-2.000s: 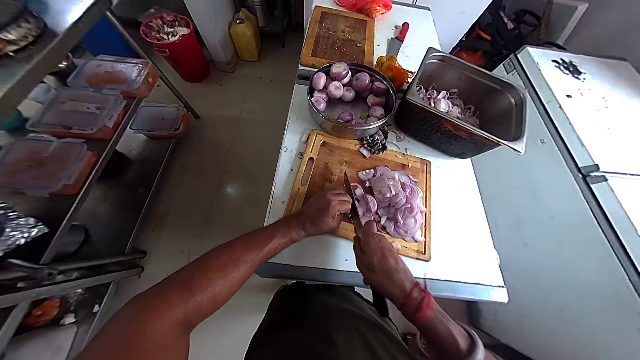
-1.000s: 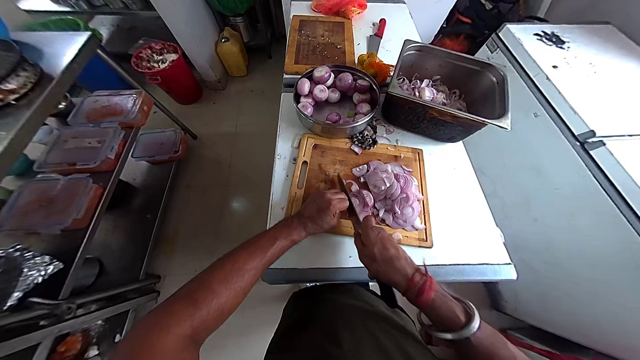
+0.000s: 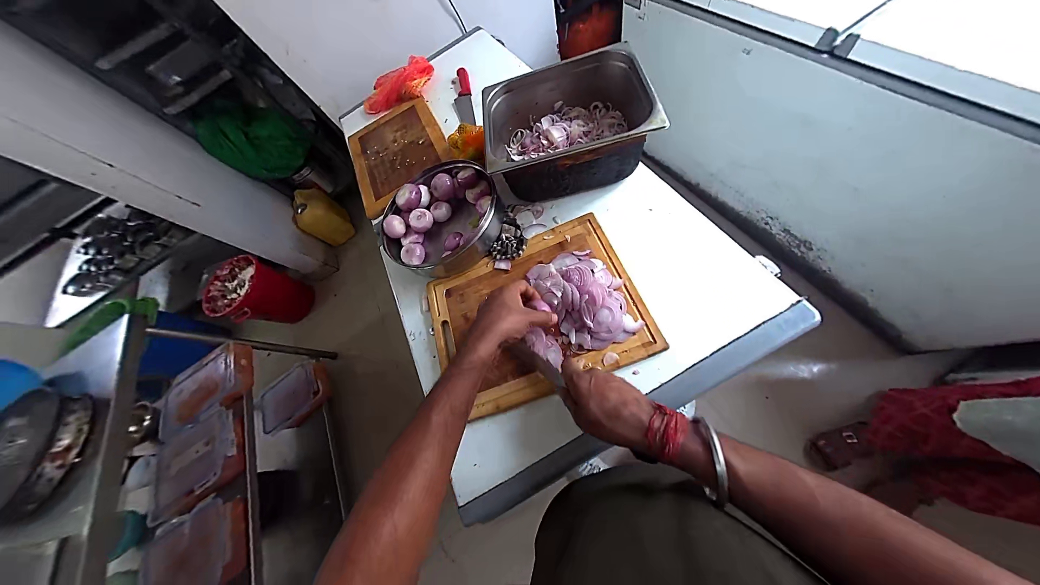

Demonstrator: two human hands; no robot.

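Observation:
My right hand (image 3: 601, 400) grips a kitchen knife (image 3: 536, 362), its blade low over the wooden cutting board (image 3: 520, 396). Just beyond the blade, my left hand (image 3: 510, 313) pinches a piece of red onion (image 3: 539, 307) between thumb and fingers. A heap of sliced red onion (image 3: 591, 299) lies on the board's right half, with some slices beside the blade. Peeled onions (image 3: 442, 187) fill part of a round steel pan (image 3: 478, 249) touching the board's far edge. The knife's handle is mostly hidden in my right hand.
A deep steel tray (image 3: 561, 174) holds more sliced onion. Behind the pan lie a second cutting board (image 3: 361, 162), a red-handled knife (image 3: 464, 101) and red netting (image 3: 401, 84). A red bucket (image 3: 280, 294) stands on the floor, left of the white table (image 3: 707, 268). Lidded containers (image 3: 195, 451) sit on a shelf.
The view has turned strongly. My left hand has lifted from beside the blade and now holds an onion piece near the heap. The knife stays in my right hand.

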